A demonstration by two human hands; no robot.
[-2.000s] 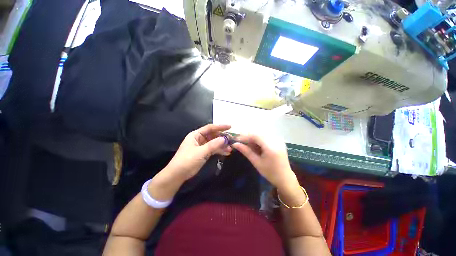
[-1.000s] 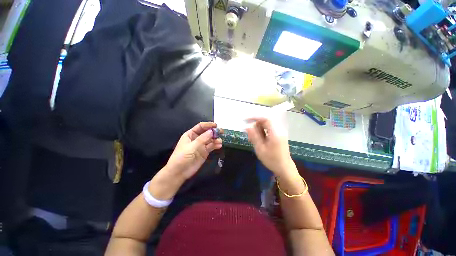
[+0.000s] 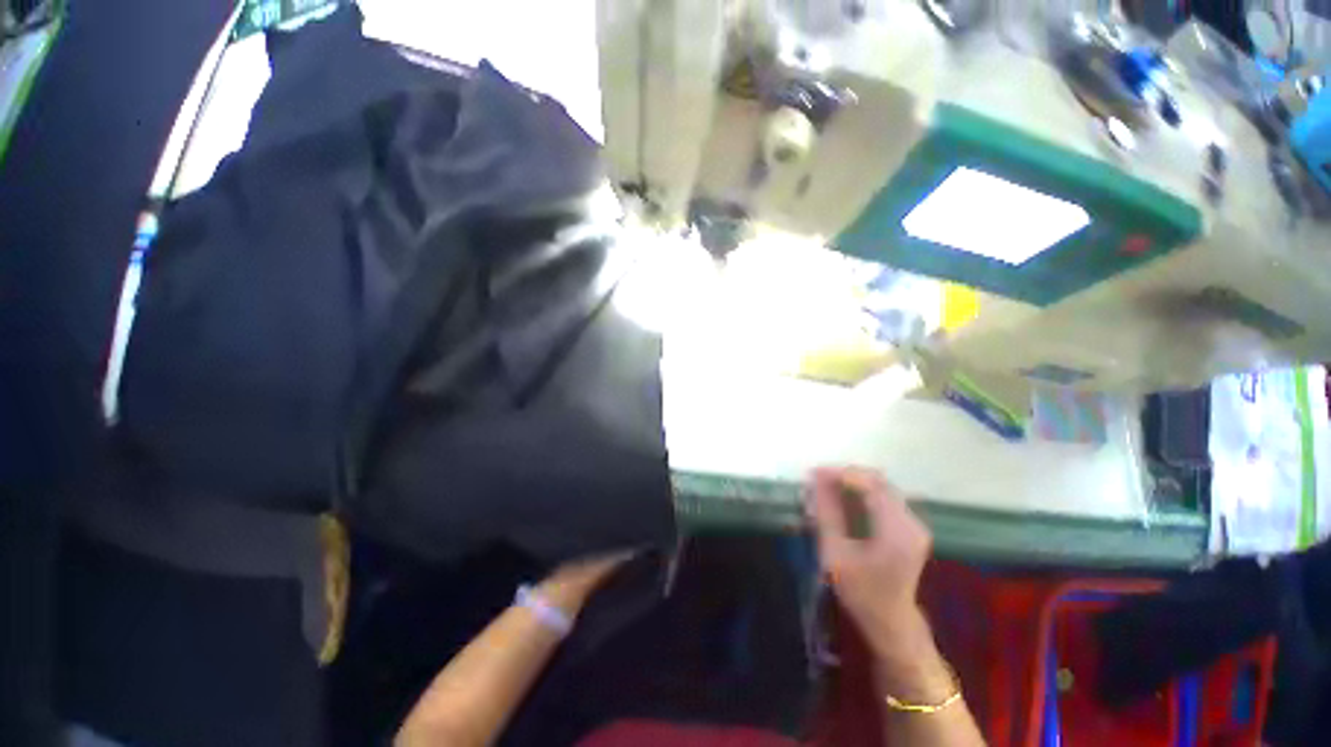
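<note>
Black cloth (image 3: pixel 496 365) lies left of the needle area of the sewing machine (image 3: pixel 832 161) and hangs over the table's front edge. My left hand (image 3: pixel 596 572) is below that edge, its fingers hidden under the hanging cloth. My right hand (image 3: pixel 872 543) is just in front of the green table edge, right of the cloth. Its thumb and fingers are bent close together and blurred; whether they pinch anything small cannot be told. The needle area is washed out by the bright lamp.
The control panel (image 3: pixel 1022 204) glows on the machine head. Thread snips (image 3: pixel 985 407) lie on the white table, with a dark phone-like object (image 3: pixel 1177 428) and a white-green packet (image 3: pixel 1267 460) further right. A red basket (image 3: pixel 1073 657) stands below right. A white strip (image 3: pixel 129 321) runs at far left.
My left hand has gone from holding a tiny purplish piece in the open to under the cloth. My right hand has moved down towards the table edge. The view has shifted, with the machine now further right.
</note>
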